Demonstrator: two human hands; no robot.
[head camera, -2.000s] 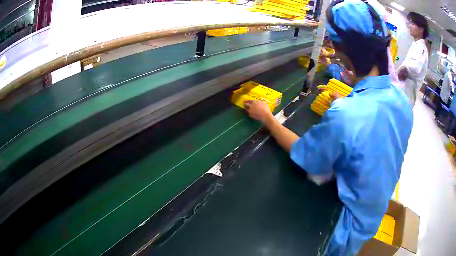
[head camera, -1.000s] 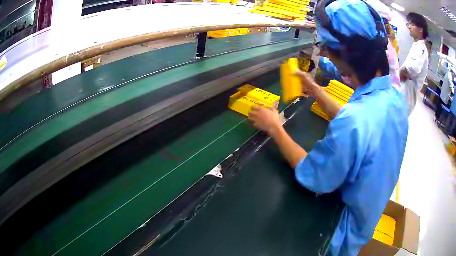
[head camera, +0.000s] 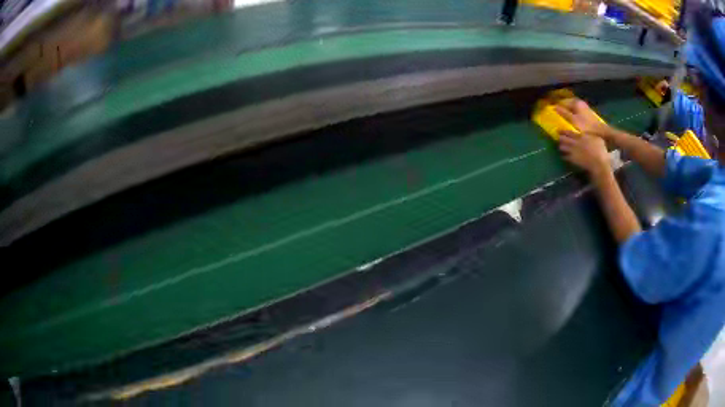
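Note:
Neither of my hands is in the picture. A green conveyor belt (head camera: 318, 230) with a thin pale line runs from the lower left to the upper right. Yellow boxes (head camera: 554, 119) stand on the belt at the upper right, with another person's two hands on them. The dark bench (head camera: 477, 326) lies along the near side of the belt, its edge worn and scuffed. The picture is blurred, so print on the boxes cannot be read.
A person in a blue smock (head camera: 684, 246) stands at the right edge, beside the bench. More yellow boxes (head camera: 690, 145) are partly hidden by that person. A yellow item (head camera: 653, 89) is farther along the belt. A second green surface (head camera: 262, 60) runs behind the belt.
The view has swung left, so the person and boxes now sit farther right. The person's raised hand with a yellow box has come down to the boxes on the belt.

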